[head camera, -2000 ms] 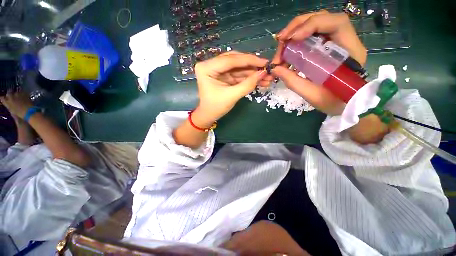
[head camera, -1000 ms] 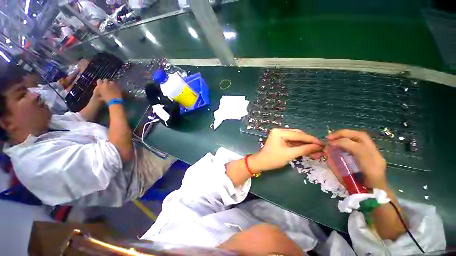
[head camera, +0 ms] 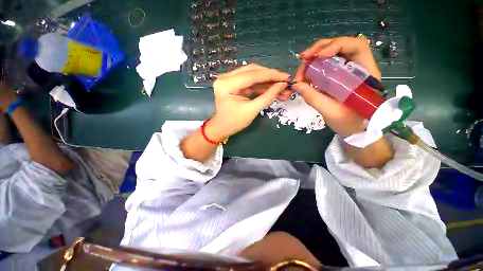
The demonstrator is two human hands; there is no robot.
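Observation:
My left hand, with a red string at the wrist, pinches a tiny dark component between thumb and fingertips. My right hand holds the glue dispensing syringe, translucent in front and red towards the rear, with its thin needle pointing up and left. The right thumb and a fingertip also meet at the component. White tissue and a green cap are at the syringe's rear. A loose pile of white insulating pieces lies below the hands. The component's details are too small to tell.
The component tray lies behind the hands, with rows of parts at its left. White paper, a blue bin and a yellow-labelled bottle are at left. A pale hose runs right. Another person's arm is at far left.
The view swung left and outward, then back down over the bench. Both hands stay together at the component, and the syringe remains in my right hand.

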